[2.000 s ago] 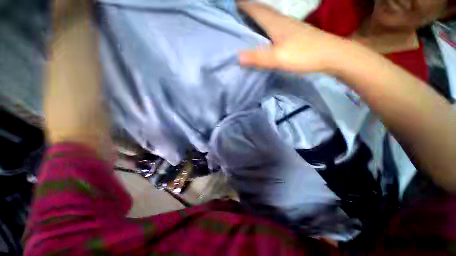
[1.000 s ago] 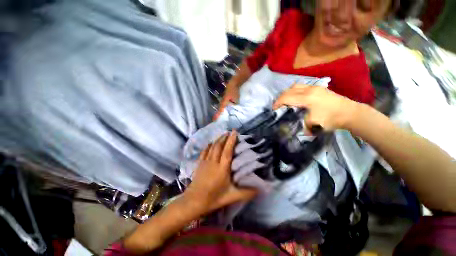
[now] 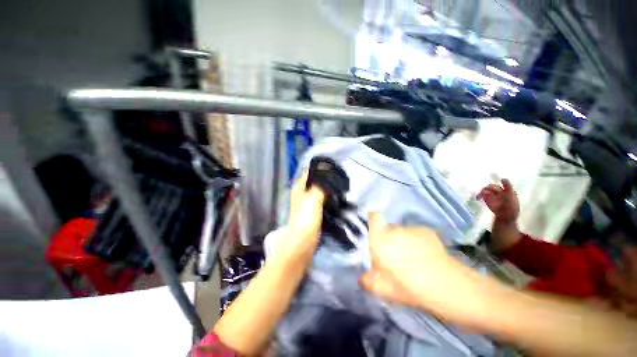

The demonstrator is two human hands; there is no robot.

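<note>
Light blue-grey garments hang on dark hangers from a grey metal rail. In front of them a bunch of black hangers with more pale cloth below is between my hands. My left hand is closed round the left side of the hanger bunch. My right hand is blurred, at the right side of the bunch against the pale cloth; its fingers are partly hidden, so its hold is unclear.
Another person's raised hand and red sleeve are at the right. A red stool and black garments are at the left. A white surface lies lower left. The rail's slanting post stands left of my arms.
The view has swung up to the rail. The hanger bunch has moved from in front of the other person to beside the hung garments. The other person is now at the right edge.
</note>
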